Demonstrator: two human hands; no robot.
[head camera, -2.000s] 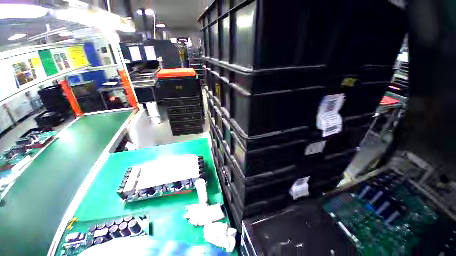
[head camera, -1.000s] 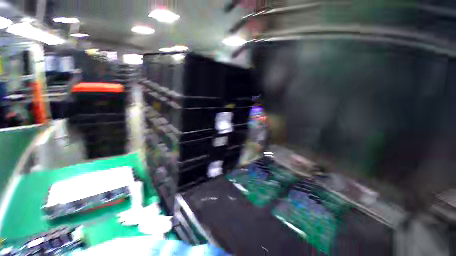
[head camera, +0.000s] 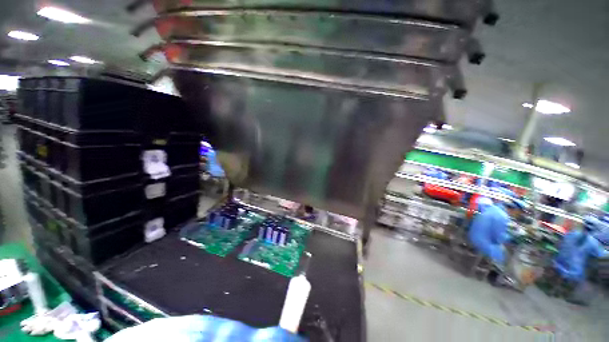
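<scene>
Two green circuit boards (head camera: 274, 248) with upright blue-looking capacitors lie side by side on the black mat (head camera: 180, 274) of the rack top. A white glue cartridge (head camera: 294, 302) with a thin nozzle pointing up rises from the bottom edge, over the mat's front; what holds it is hidden or cut off. A blue and white cloth shape, perhaps my clothing, fills the bottom centre. Neither of my hands can be made out. At the lower left, a second white tube (head camera: 35, 292) and crumpled white gloves or cloth (head camera: 63, 322) lie on the green bench.
A tall stack of black totes (head camera: 113, 167) with white labels stands left of the rack top. A large dark panel with metal rails (head camera: 300, 127) looms above and behind the boards. People in blue (head camera: 491, 230) work at the right, beyond a yellow floor line (head camera: 447, 307).
The view has swung right, from the conveyor and bench to the rack top. The totes and bench have shifted left in the picture. The white cartridge has come in at the bottom.
</scene>
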